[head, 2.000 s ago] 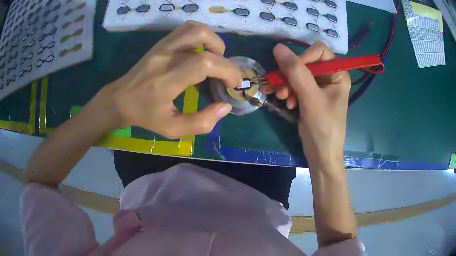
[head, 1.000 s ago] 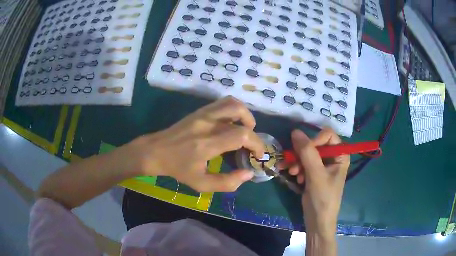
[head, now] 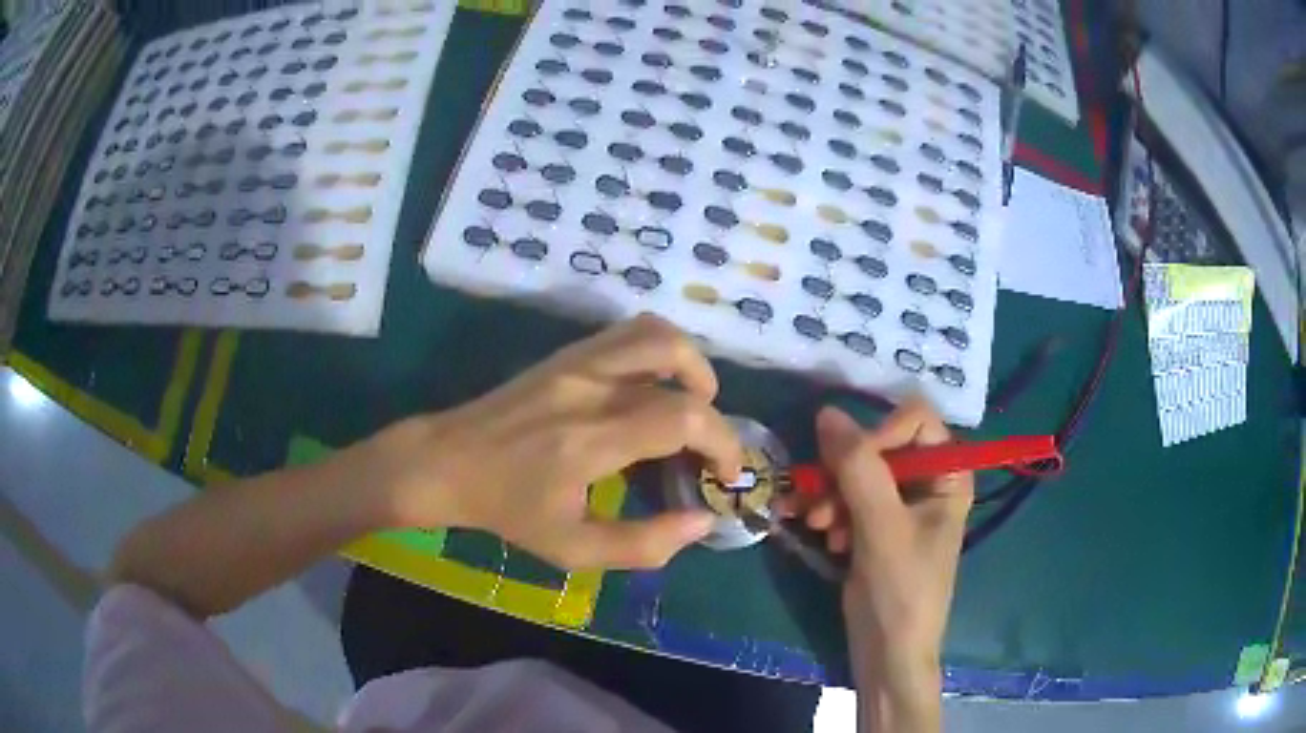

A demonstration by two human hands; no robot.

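The round silver fixture (head: 748, 536) lies on the green mat, with a brass-gold insert (head: 728, 497) at its centre. A small part (head: 743, 478), whitish here, sits in the insert. My left hand (head: 580, 451) reaches over the fixture; its index fingertip presses at the part and its thumb is at the fixture's left rim. My right hand (head: 895, 501) holds the red test probe (head: 960, 458) like a pen. The probe's tip points left at the insert's right side; whether it touches the part cannot be told.
A white foam parts tray (head: 573, 291) with rows of dark and gold parts lies just beyond the hands. A second parts tray (head: 358, 312) is at left. Papers (head: 1060, 241) and a yellow-topped printed sheet (head: 1200, 358) lie at right, near the probe's wires (head: 1110, 344).
The view has tilted up, so more of both trays shows. Both hands stay at the fixture. The probe tip now sits slightly farther right of the part.
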